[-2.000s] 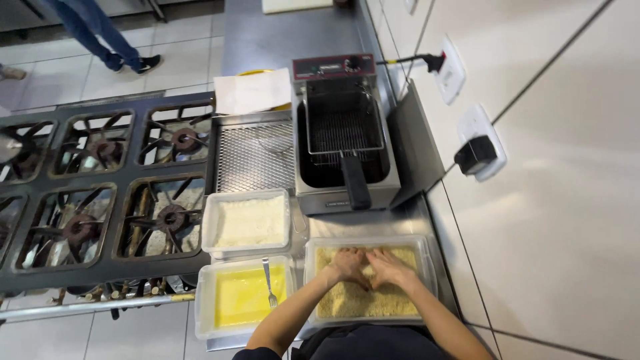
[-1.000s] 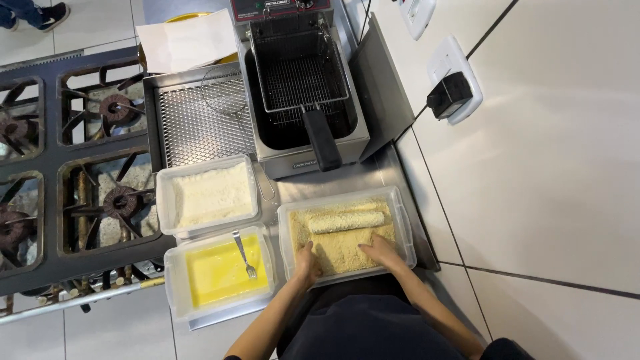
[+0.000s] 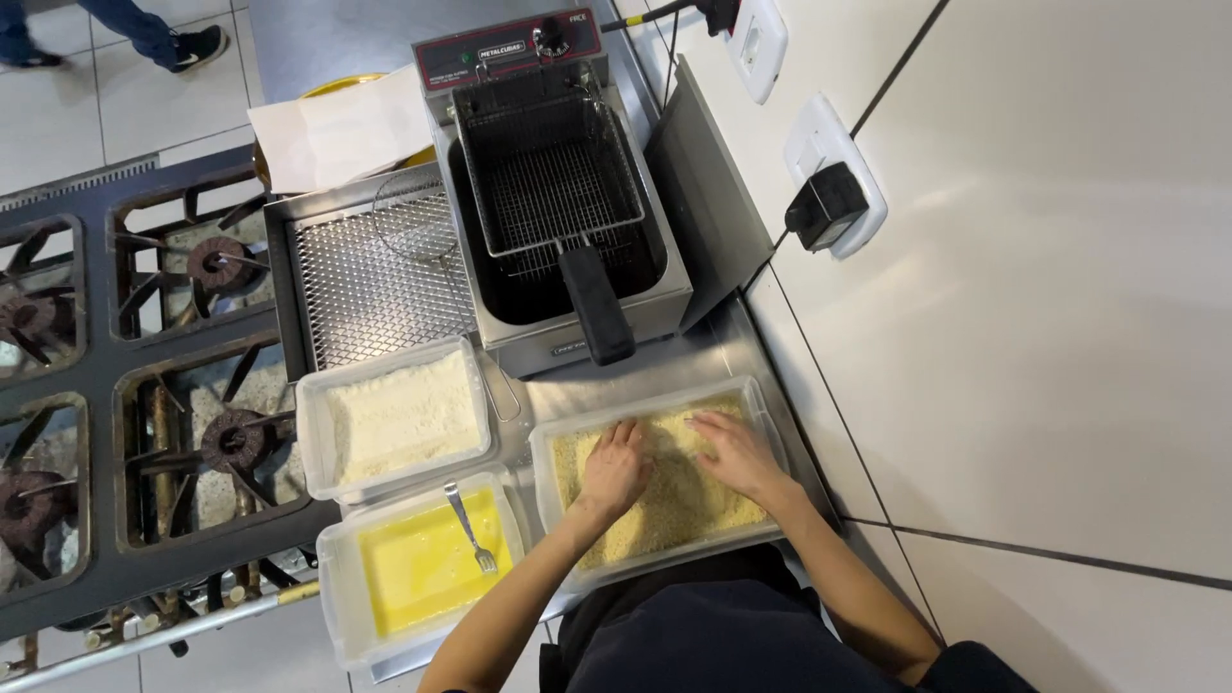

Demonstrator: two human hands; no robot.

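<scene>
My left hand (image 3: 618, 469) rests in the left part of a plastic tub (image 3: 541, 481) of breadcrumbs (image 3: 664, 510), fingers toward the far wall. At the tub's far right, my right hand (image 3: 736, 452) has its fingers bent over the crumbs. The roll seen earlier does not show; crumbs or hands may hide it, and whether either hand grips anything is unclear. Left of the tub are a container of white flour (image 3: 409, 414) and one of beaten egg (image 3: 423, 568), with a metal fork (image 3: 470, 527) lying in the egg.
A deep fryer (image 3: 587, 332) with its basket (image 3: 549, 192) stands beyond the crumbs. Left of it are a perforated draining tray (image 3: 375, 279) and white paper (image 3: 342, 130). A gas stove (image 3: 96, 366) is at left, a tiled wall (image 3: 1039, 337) with plugs at right. Another person's legs (image 3: 135, 34) show far left.
A crumb-coated roll lay in the far part of the tub one second ago and is now out of sight. Both hands have moved from the near side toward the tub's far side.
</scene>
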